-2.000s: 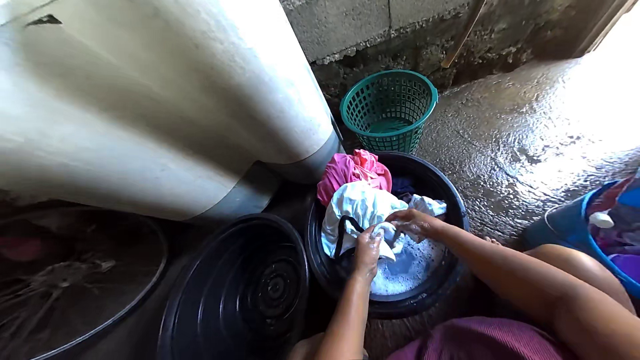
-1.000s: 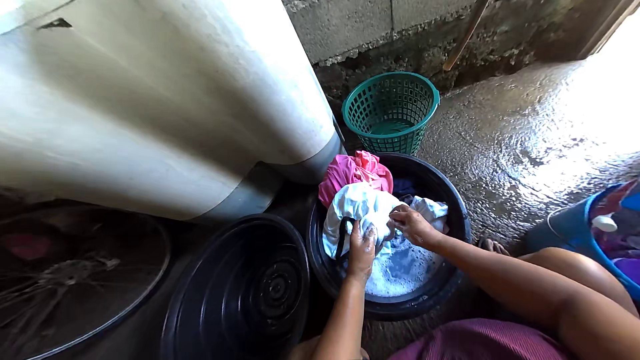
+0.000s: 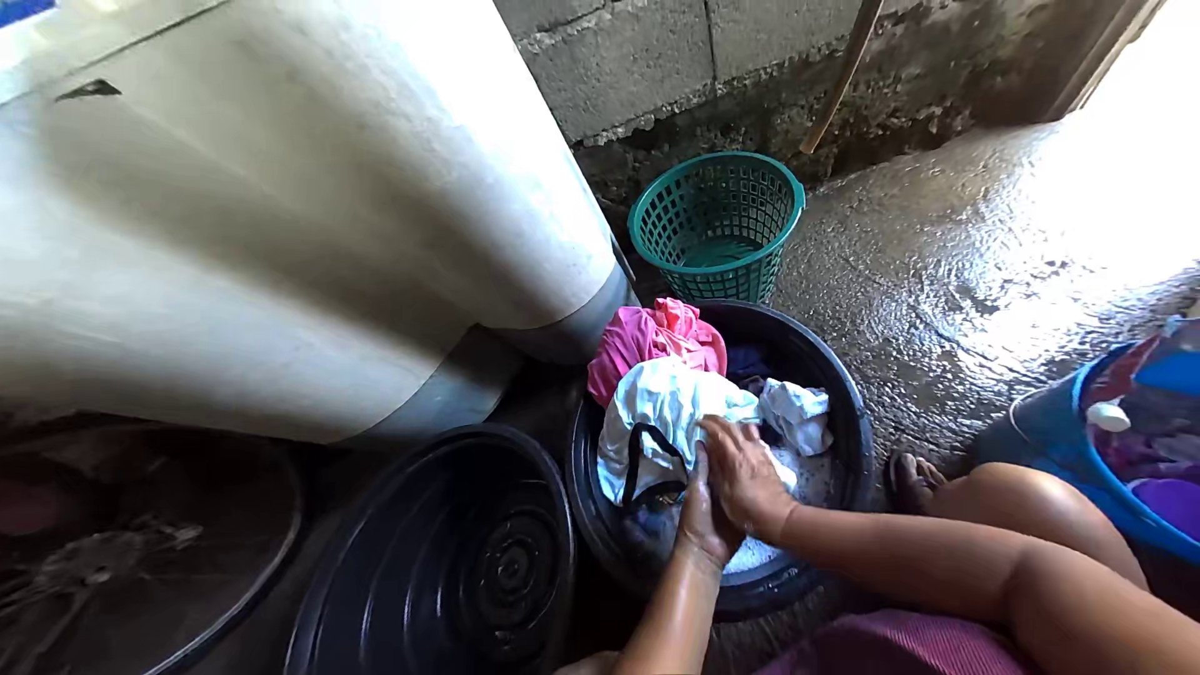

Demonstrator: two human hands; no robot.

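A round black plastic basin [image 3: 848,403] holds sudsy water and wet clothes. My left hand [image 3: 705,516] and my right hand [image 3: 745,472] press together over the basin, with white cloth between and beneath them. This white garment [image 3: 670,403] with black trim bulges up at the left of my hands. Behind it a pink garment [image 3: 647,342] lies at the basin's back left. Another bunched white cloth [image 3: 795,412] rests at the right, beside dark cloth [image 3: 747,361]. The right palm overlaps the left hand, so part of the grip is hidden.
An empty black basin [image 3: 441,562] leans at the left, near a bicycle wheel [image 3: 272,591]. A green plastic basket [image 3: 717,262] stands behind on the wet concrete floor [image 3: 872,262]. At right is a blue bucket [image 3: 1050,431] of clothes. Large pale containers rise at the left.
My hands, apart in the earlier frames, have come together over the white garment. My right hand now lies across my left.
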